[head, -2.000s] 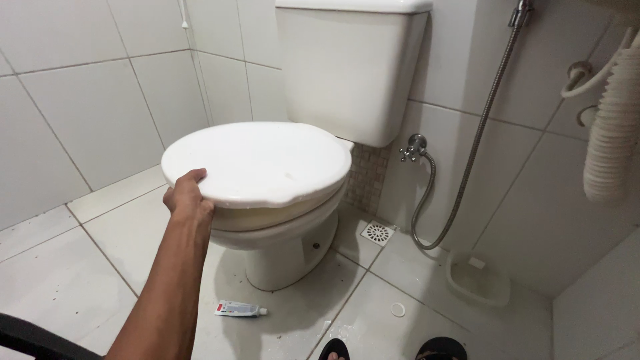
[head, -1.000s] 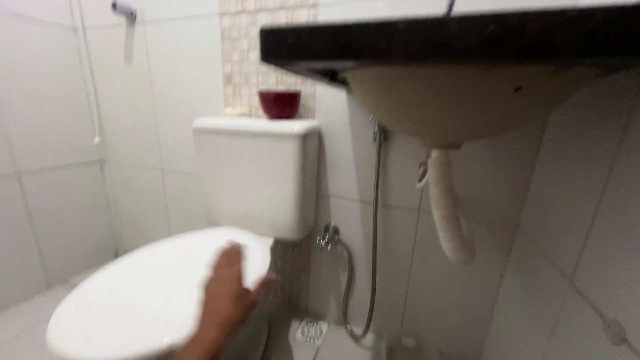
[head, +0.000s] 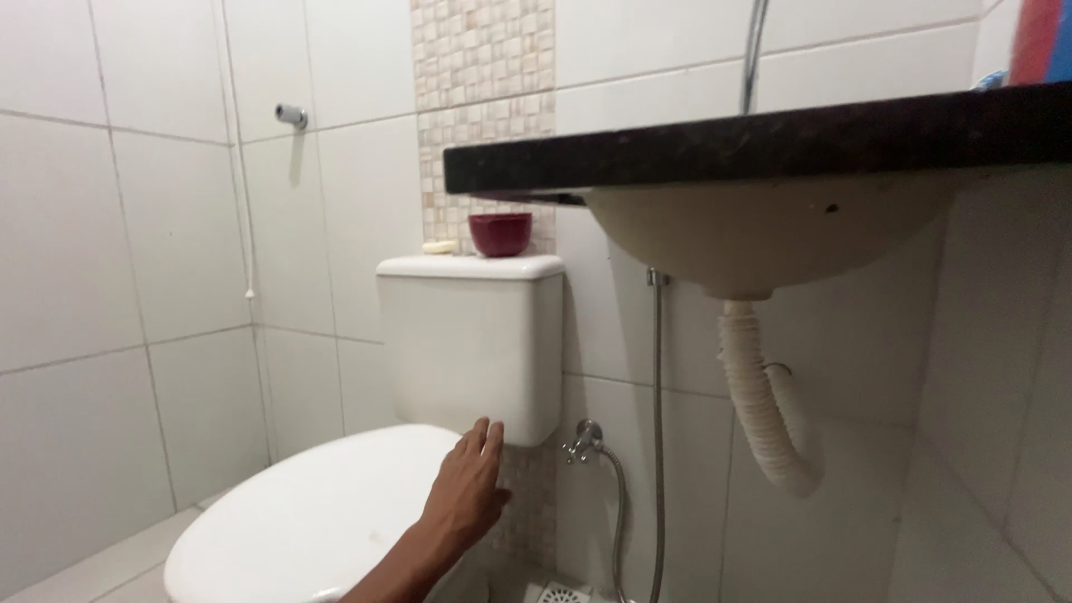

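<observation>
My left hand [head: 471, 486] reaches in from the bottom, fingers extended and thumb to the right, holding nothing. It is over the rear right edge of the closed white toilet lid [head: 310, 511], just in front of the lower part of the white ceramic cistern [head: 477, 343]. Whether the fingertips touch either one cannot be told. On the cistern top stand a dark red bowl [head: 501, 234] and a small pale bar, apparently soap [head: 439, 248]. My right hand is out of view.
A dark stone countertop [head: 720, 155] juts out at the upper right, with a basin [head: 770, 230] and a corrugated drain pipe [head: 758, 402] beneath. Right of the toilet are an angle valve [head: 586, 440], a metal hose [head: 658, 435] and a floor drain [head: 563, 594].
My left hand has let go of the lid's front left edge and moved to its rear right. The view has swung upward, bringing the countertop and bowl in.
</observation>
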